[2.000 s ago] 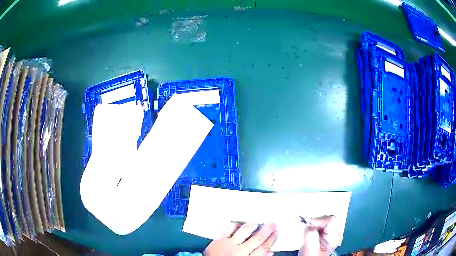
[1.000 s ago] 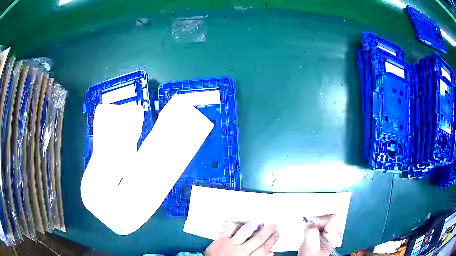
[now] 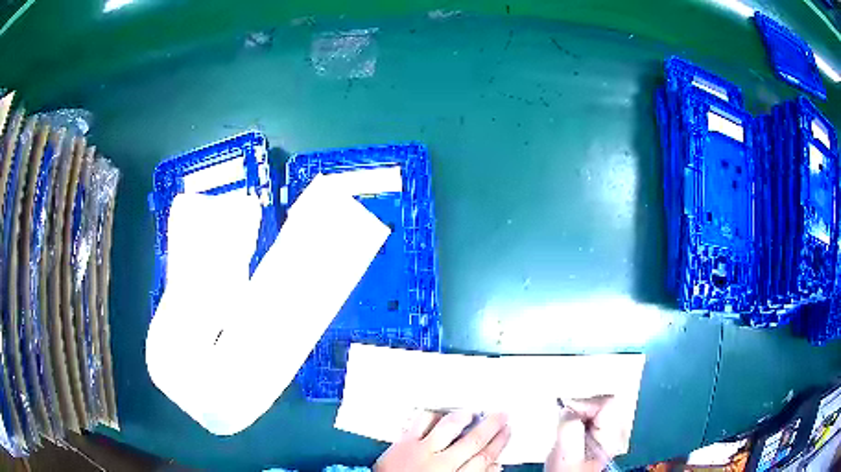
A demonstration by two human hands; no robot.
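Note:
A white paper strip (image 3: 516, 378) lies on the dark-green bench at the bottom centre, its upper left corner over a blue housing. My left hand (image 3: 449, 442) lies on its lower edge, fingers spread; a dark object shows partly under the fingers. My right hand (image 3: 583, 431) holds a thin pen (image 3: 598, 450), its tip near the paper. A long curled white strip (image 3: 277, 295) lies in a V shape across two blue plastic housings, the left one (image 3: 256, 152) and the right one (image 3: 420, 249). Both have white labels at their far ends. Any writing is too small to read.
Stacks of blue housings (image 3: 724, 212) stand at the right, with another housing (image 3: 789, 53) at the far right corner. Cardboard sheets with clear film (image 3: 69, 277) are layered along the left edge. Clear film (image 3: 344, 53) lies at the back. Coloured printed items (image 3: 784, 442) show at the bottom right.
My right hand and the pen have shifted very slightly over the paper. The whole view has moved a little. My left hand stays on the paper.

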